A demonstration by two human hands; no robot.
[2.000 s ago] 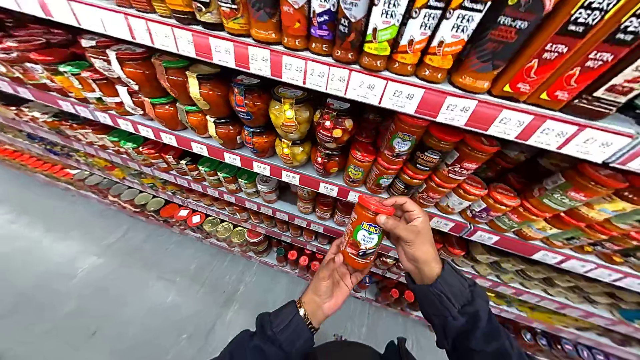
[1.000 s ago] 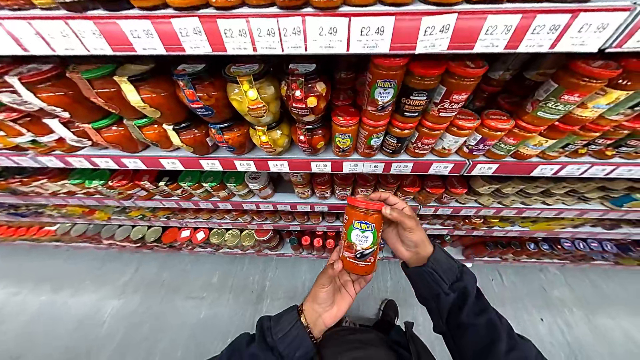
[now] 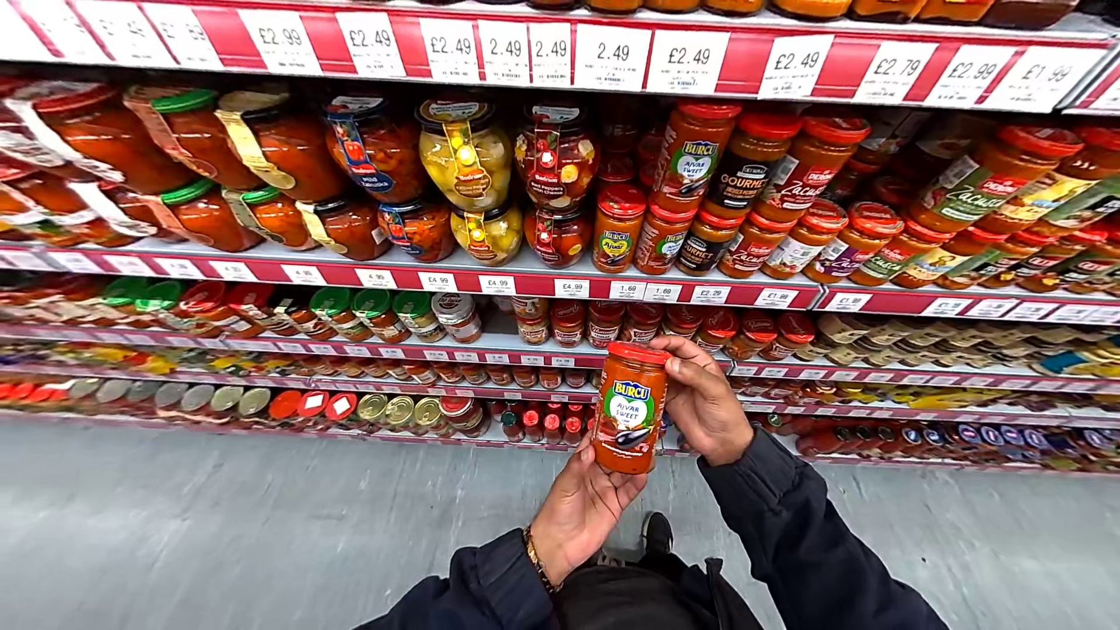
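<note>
A glass jar of ajvar (image 3: 628, 411) with a red lid and orange-red contents is held upright between my two hands, its label turned toward me. From below, my left hand (image 3: 584, 506) supports the jar's base on its fingers. My right hand (image 3: 705, 402) grips the lid and upper right side, thumb near the lid's edge. Behind and above, a matching larger ajvar jar (image 3: 696, 157) stands on the shelf, next to a yellow-labelled ajvar jar (image 3: 619, 232).
Supermarket shelving (image 3: 525, 284) with red price rails runs across the view. Round pickle jars (image 3: 465, 157) stand left of centre, and lidded sauce jars (image 3: 989, 179) at the right. Grey floor (image 3: 219, 516) lies below, with a dark shoe (image 3: 656, 532) at the bottom.
The view has swung to face the shelves more squarely since two seconds ago. Both hands keep hold of the jar throughout.
</note>
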